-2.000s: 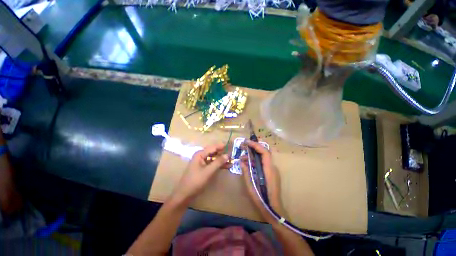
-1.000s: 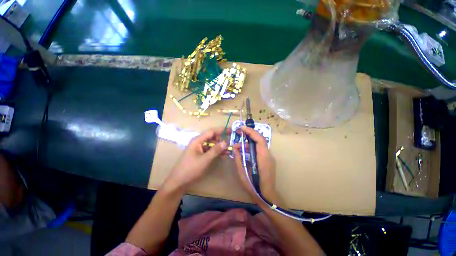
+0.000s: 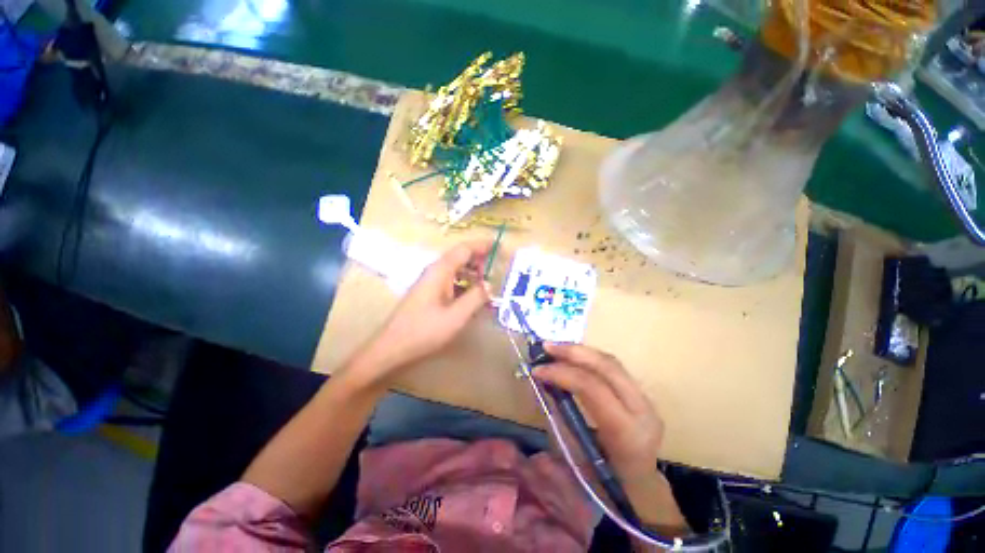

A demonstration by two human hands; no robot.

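A white socket housing [image 3: 551, 294] with blue and green parts inside lies open on the cardboard mat [image 3: 691, 378]. My left hand [image 3: 445, 294] pinches a brass contact strip with a green wire [image 3: 495, 254] at the housing's left edge; the wire points up. My right hand [image 3: 605, 394] holds a black soldering iron [image 3: 583, 437], its tip at the housing's lower left corner. A pale thin line runs along the iron. A white cord in a clear bag [image 3: 378, 259] lies left of my left hand. Whether the tip touches metal is too small to tell.
A pile of brass strips with green wires [image 3: 481, 140] lies at the mat's top left. A cloudy fume hood [image 3: 713, 200] stands over its upper right, dark specks beside it. A shallow tray [image 3: 864, 356] holds a tool and black box at right. A green conveyor [image 3: 583, 65] runs behind.
My right hand has moved down and right off the housing, uncovering its inside. The iron's tip has come down from above the housing to its lower left corner. The camera view has shifted.
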